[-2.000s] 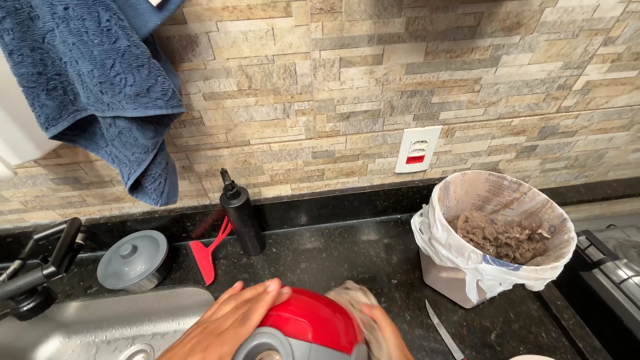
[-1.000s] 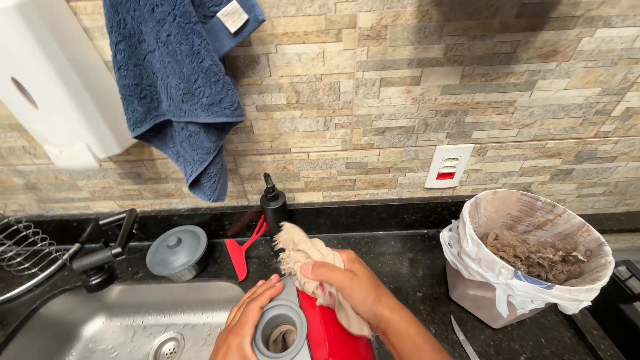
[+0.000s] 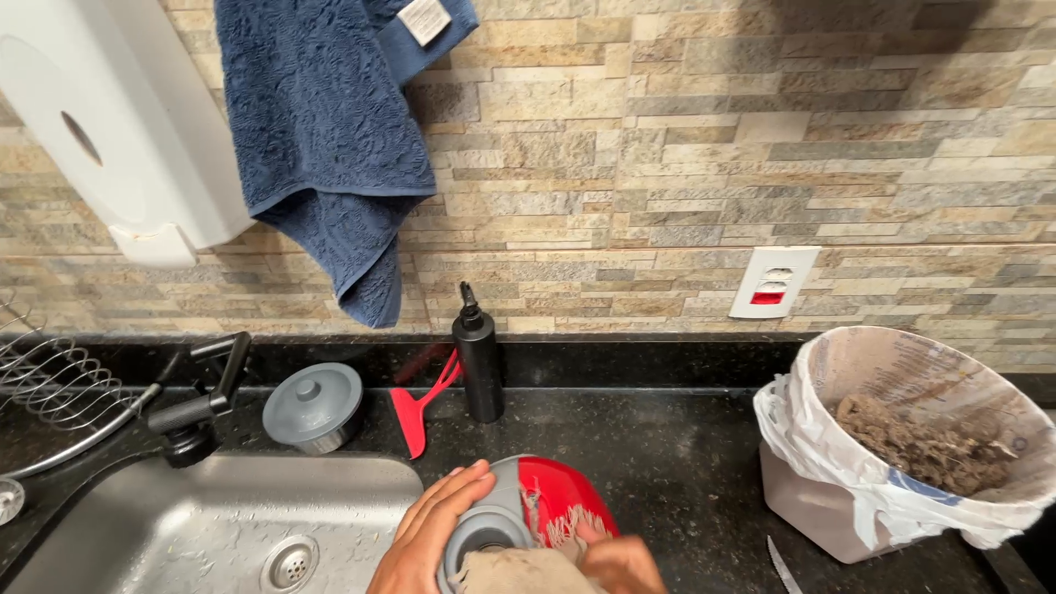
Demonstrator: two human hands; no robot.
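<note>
At the bottom middle, a red and grey plastic appliance part [image 3: 569, 487] with a round grey opening rests low in view, its lower part cut off. My left hand [image 3: 433, 532] lies against its grey side, holding it. In my right hand [image 3: 619, 561] is a beige frayed cloth [image 3: 520, 571], which lies over the near rim of the opening and against the red shell. Behind the part stand a black pump bottle [image 3: 480, 363] and a red squeegee [image 3: 417, 408].
Left are a steel sink [image 3: 206, 511], a black faucet [image 3: 198, 412], a grey-lidded container [image 3: 313, 404] and a wire rack [image 3: 66, 379]. A bag-lined bin [image 3: 899, 429] of grey-brown dust stands right, near a knife blade [image 3: 780, 565]. A blue towel [image 3: 330, 140] hangs beside a white dispenser [image 3: 124, 124].
My right hand and the cloth have moved down from the far side of the red shell to the near rim of the opening. My left hand stays on the grey side.
</note>
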